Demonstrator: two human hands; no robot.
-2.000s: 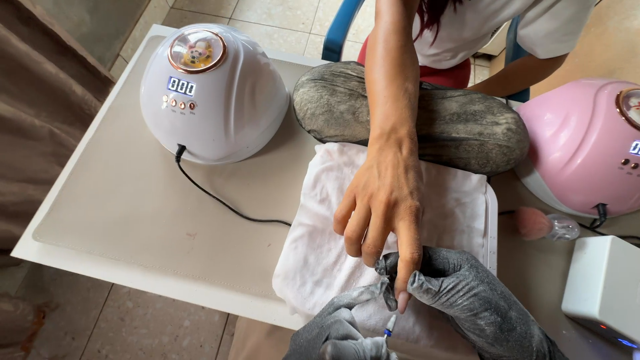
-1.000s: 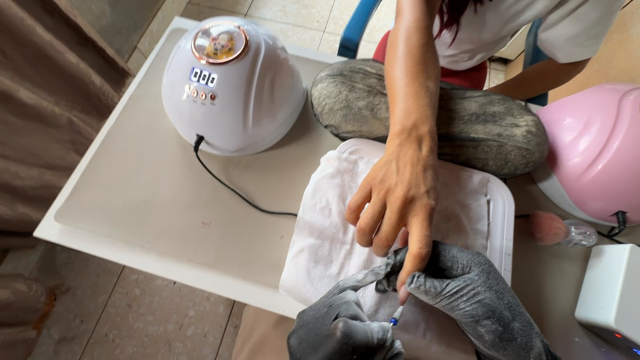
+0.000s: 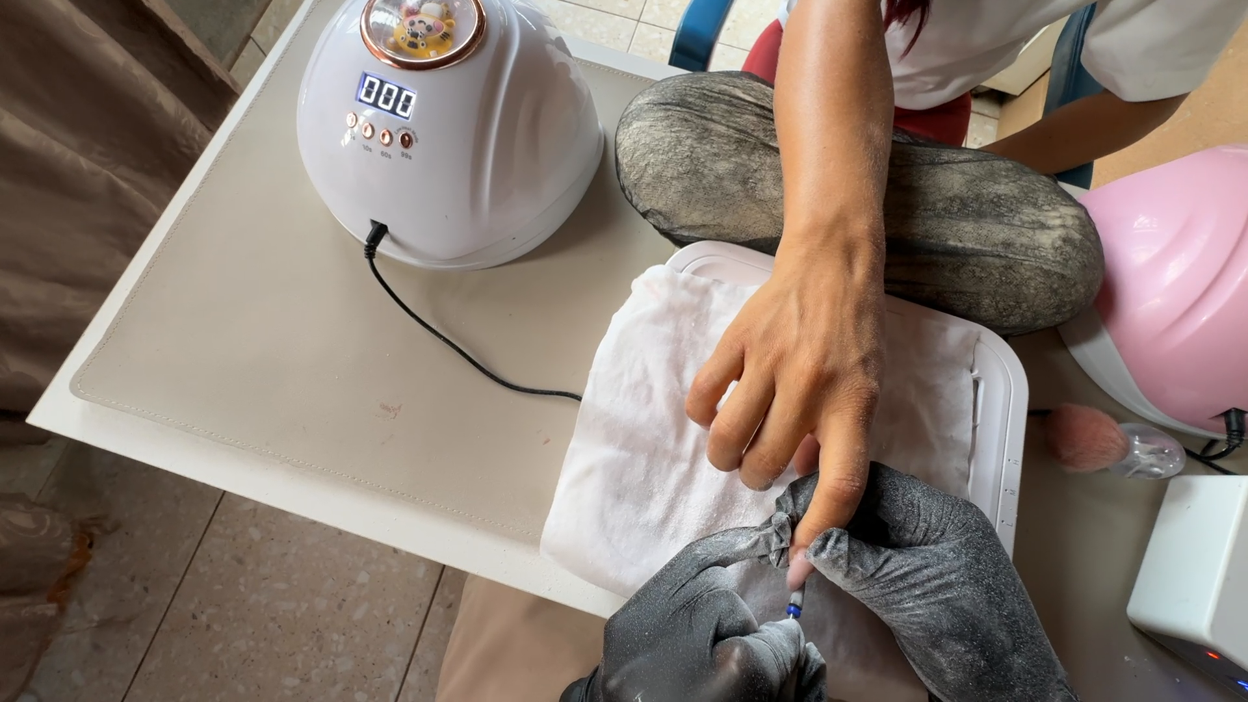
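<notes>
My left hand (image 3: 717,624), in a dusty black glove, grips a nail drill whose bit with a blue band (image 3: 795,610) touches or nearly touches a fingernail (image 3: 799,567); the drill's body is mostly hidden by my fingers. Opposite it, my right hand (image 3: 936,575), gloved and dusty too, pinches another person's index finger (image 3: 837,478) between thumb and fingers. That person's hand (image 3: 809,361) hangs palm down, other fingers curled, over a white cloth (image 3: 634,429) on a white plastic tray (image 3: 1009,409). The forearm rests across a dark, dust-covered cushion (image 3: 985,234).
A white nail lamp (image 3: 448,166) with a lit display stands on the table mat (image 3: 292,322), its black cable running to the cloth. At the right are a pink nail lamp (image 3: 1180,283), a fluffy dust brush (image 3: 1087,439) and a white box (image 3: 1194,575). The other person sits opposite.
Both my hands keep their hold on the drill and the finger. The view has shifted a little; nothing else has plainly changed.
</notes>
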